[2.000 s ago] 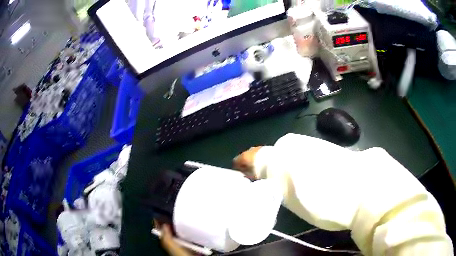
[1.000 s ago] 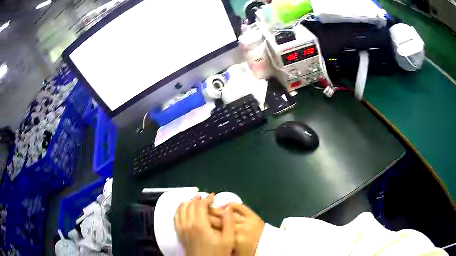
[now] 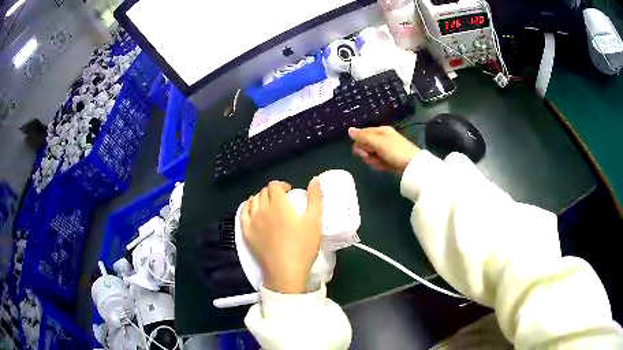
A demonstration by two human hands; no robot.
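A white security camera (image 3: 339,205) lies on the dark green desk mat near its front edge, its block-shaped part towards the right. My left hand (image 3: 283,236) is over its rounded body and grips it. A white antenna (image 3: 236,300) sticks out to the left below my wrist. A white cable (image 3: 403,268) runs from the camera to the lower right, under my right sleeve. My right hand (image 3: 381,147) is off the camera, between keyboard and mouse, fingers curled, with nothing visible in it. The camera's lens is hidden.
Keyboard (image 3: 311,130) and mouse (image 3: 455,137) lie beyond the camera. Behind are a monitor (image 3: 287,51), smartphone (image 3: 432,76), power supply (image 3: 459,31) and blue box (image 3: 288,83). Blue crates (image 3: 123,217) with white cameras stand left. A dark object (image 3: 222,256) lies beside the held camera.
My right hand has left the camera and moved up and right towards the mouse. My left hand stays on the camera, which now shows its block-shaped part and cable. The view has shifted.
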